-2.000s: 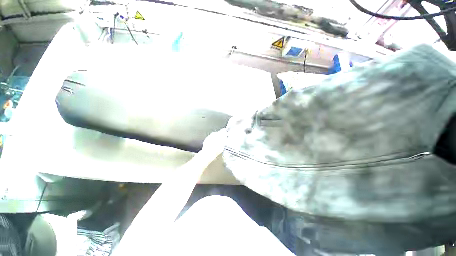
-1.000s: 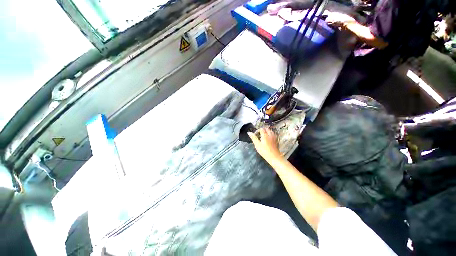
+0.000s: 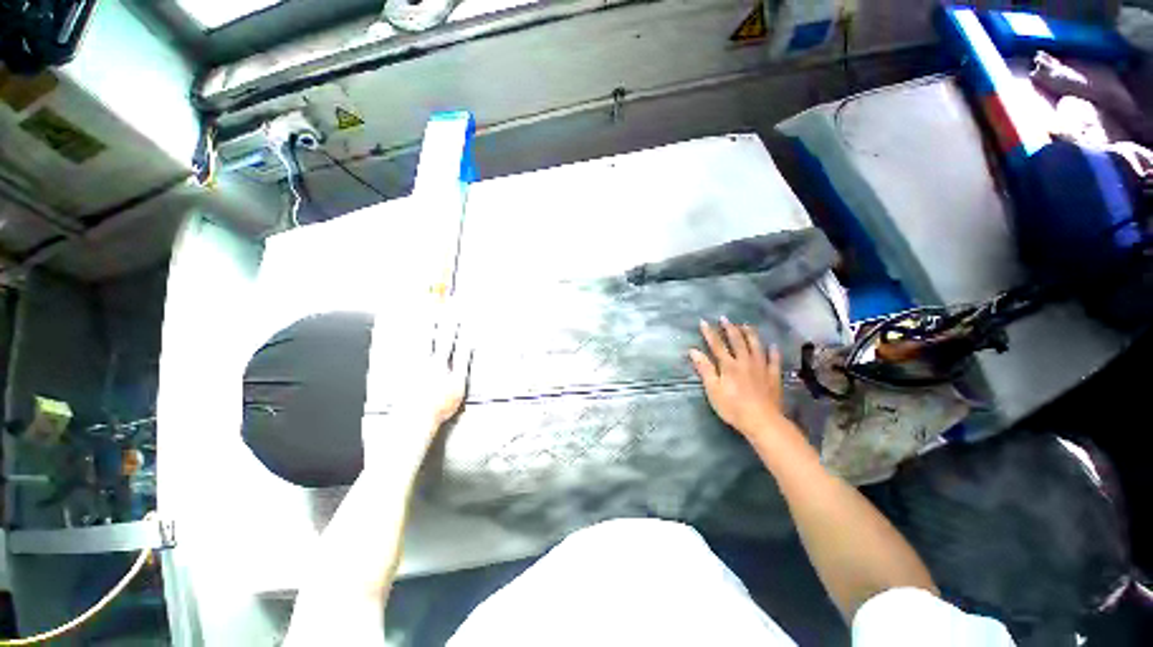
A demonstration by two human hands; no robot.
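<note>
A grey mottled jacket (image 3: 556,442) with diamond stitching lies drawn over the black padded form (image 3: 307,398), whose rounded end shows at the left. The front zipper (image 3: 575,392) runs lengthwise across it. A sleeve (image 3: 740,258) lies towards the back. My left hand (image 3: 445,379) rests on the hem end of the jacket, overexposed. My right hand (image 3: 744,377) lies flat with fingers spread on the jacket near the zipper, towards the neck end. Neither hand visibly grips anything.
The steam iron (image 3: 904,348) stands on a crumpled stained cloth (image 3: 898,427) at the right, with black hoses behind it. A dark heap of jackets (image 3: 1012,525) is low right. The pale table (image 3: 683,190) lies behind the form. A blue-edged station (image 3: 923,177) stands beyond.
The jacket, swung in the air two seconds ago, now lies flat over the form. My right hand has moved from the neck end onto the body. My left hand now shows at the hem.
</note>
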